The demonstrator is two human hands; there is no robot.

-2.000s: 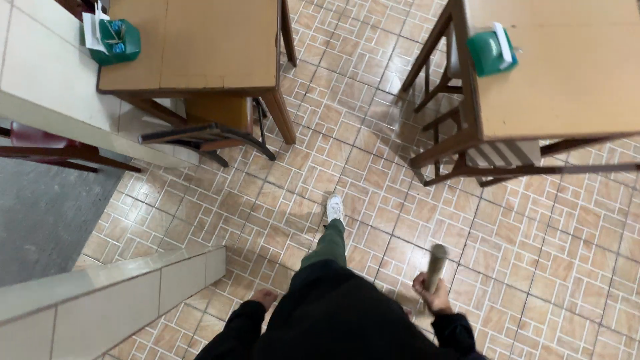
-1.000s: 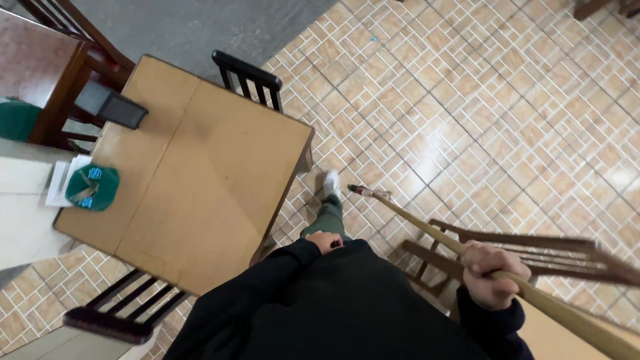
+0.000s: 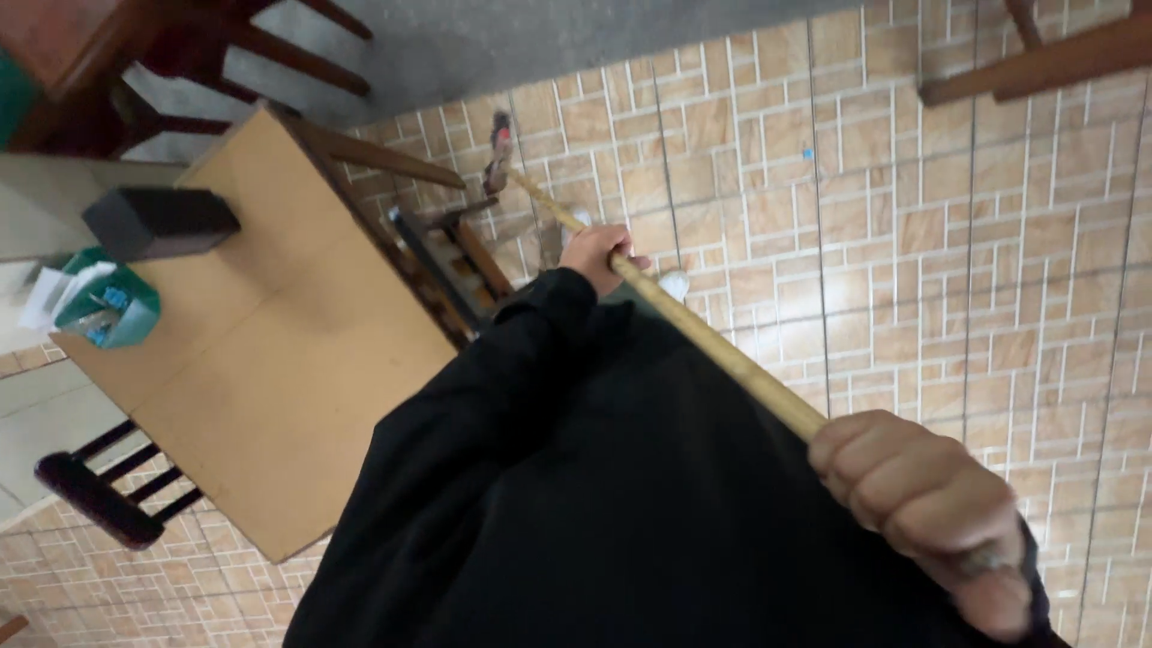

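Observation:
A long wooden pole (image 3: 729, 357) runs diagonally from the lower right toward the upper left. My right hand (image 3: 922, 504) is closed around its upper end, at the lower right. Farther down the shaft, my left hand (image 3: 601, 256) grips it in front of my body. At the pole's far end a narrow, dark reddish head (image 3: 498, 157) lies on or just above the tiled floor, near a table leg; it is blurred, and its kind cannot be told. My white shoes show partly beyond my left hand.
To the left stands a light wooden table (image 3: 297, 333) with a dark box (image 3: 162, 222) and a green container (image 3: 117, 310) on it. Chairs stand around it, one dark-backed (image 3: 99, 499). Grey floor (image 3: 540, 45) borders the tiles. Wooden furniture legs (image 3: 1035, 67) show at upper right.
My left hand has moved from my waist onto the pole's shaft. The pole's head has swung to the left, toward the table. The view has shifted strongly.

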